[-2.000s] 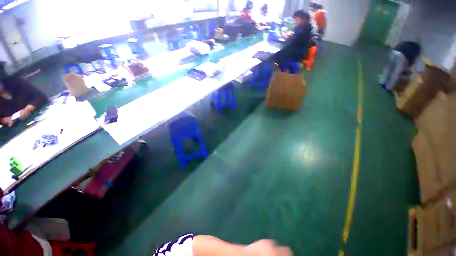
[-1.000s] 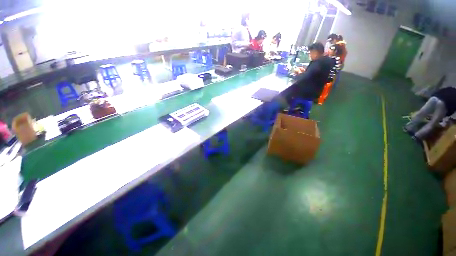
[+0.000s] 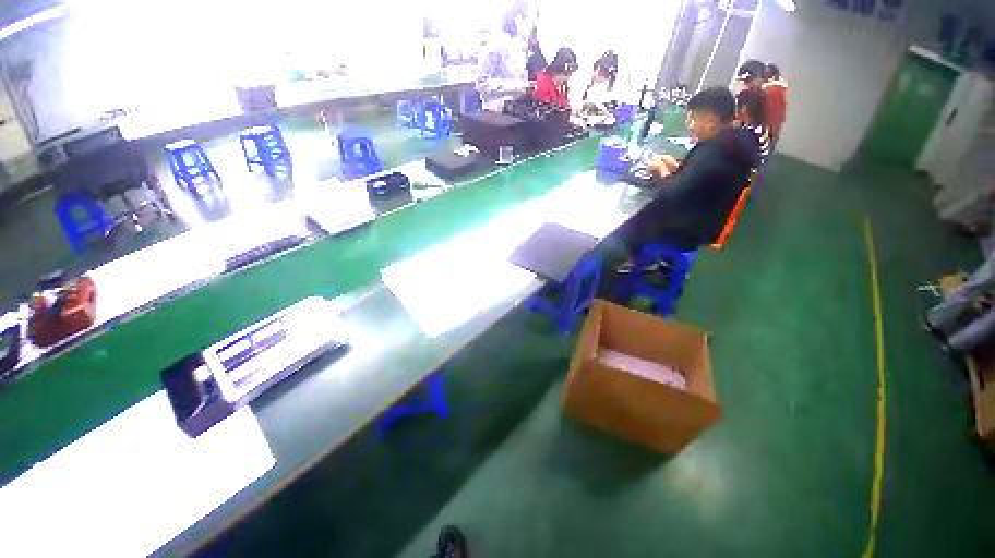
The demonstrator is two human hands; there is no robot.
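Neither of my hands is in the picture. The long green bench (image 3: 355, 392) runs from the lower left to the back. A white sheet (image 3: 142, 480) lies on it at the near left, cut off by the picture's edge. A small black box (image 3: 200, 395) stands at that sheet's far corner, beside a compartment tray (image 3: 278, 349). A second white sheet (image 3: 458, 273) lies further along, with a dark sheet (image 3: 554, 251) at its right end. An open cardboard carton (image 3: 644, 381) stands on the floor beside the bench, with pale contents.
A person in dark clothing (image 3: 709, 180) sits at the bench beyond the carton, with others behind. Blue stools (image 3: 660, 278) stand under the bench edge. A bent person's legs (image 3: 966, 316) show at the right edge, past the yellow floor line (image 3: 879, 414). A dark shoe tip (image 3: 450, 542) shows at the bottom.
The view has moved forward along the bench. The carton, tray and dark sheet appear nearer, and the carton's contents now show. The forearm and hand seen at the bottom two seconds ago have left the picture.
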